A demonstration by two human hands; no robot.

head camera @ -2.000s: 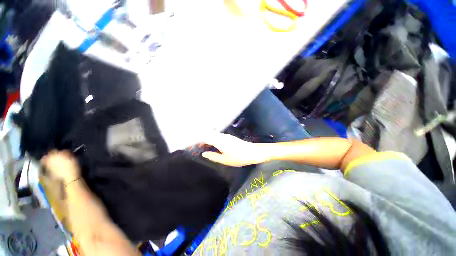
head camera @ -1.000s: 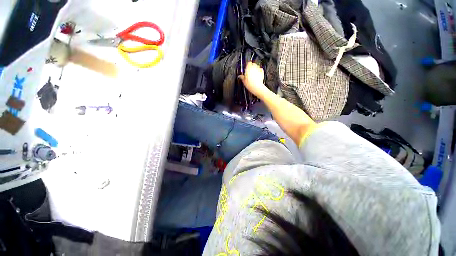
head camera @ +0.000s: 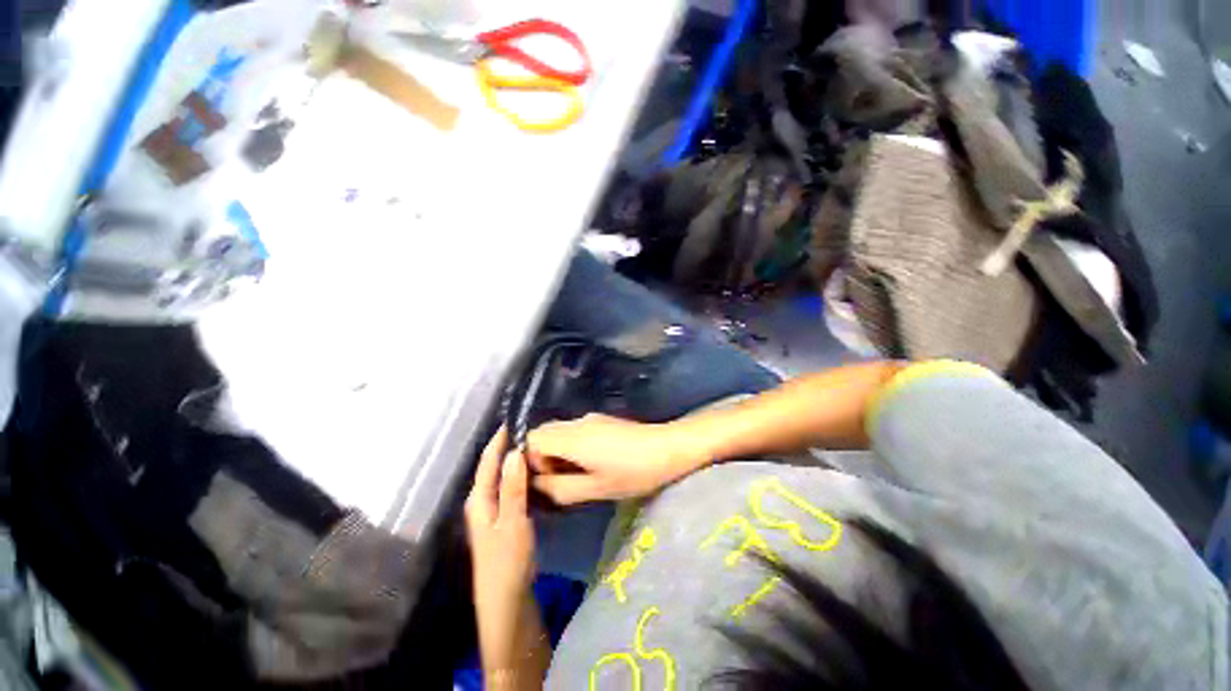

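Observation:
A narrow black strip with pale lines, which looks like a zipper (head camera: 529, 389), curves over the lap beside the table edge. My left hand (head camera: 501, 520) holds its near end between the fingertips. My right hand (head camera: 594, 456) meets it there, fingers closed at the same end; the exact grip is partly hidden. The black garment panel (head camera: 115, 432) covers the table's near left side and hangs over the edge. A grey checked piece (head camera: 277, 540) lies on it, blurred.
Scissors with red and yellow handles (head camera: 533, 74) and a tan strip (head camera: 401, 89) lie on the white table (head camera: 392, 284) at the far side. A bundle of black and grey-check pieces (head camera: 925, 250) sits right of my lap. A blue edge (head camera: 712, 88) stands beside the table.
My right hand has come back from the bundle to my lap, and the black strip now shows there. My left hand has come into view. The view has shifted, showing more of the black panel.

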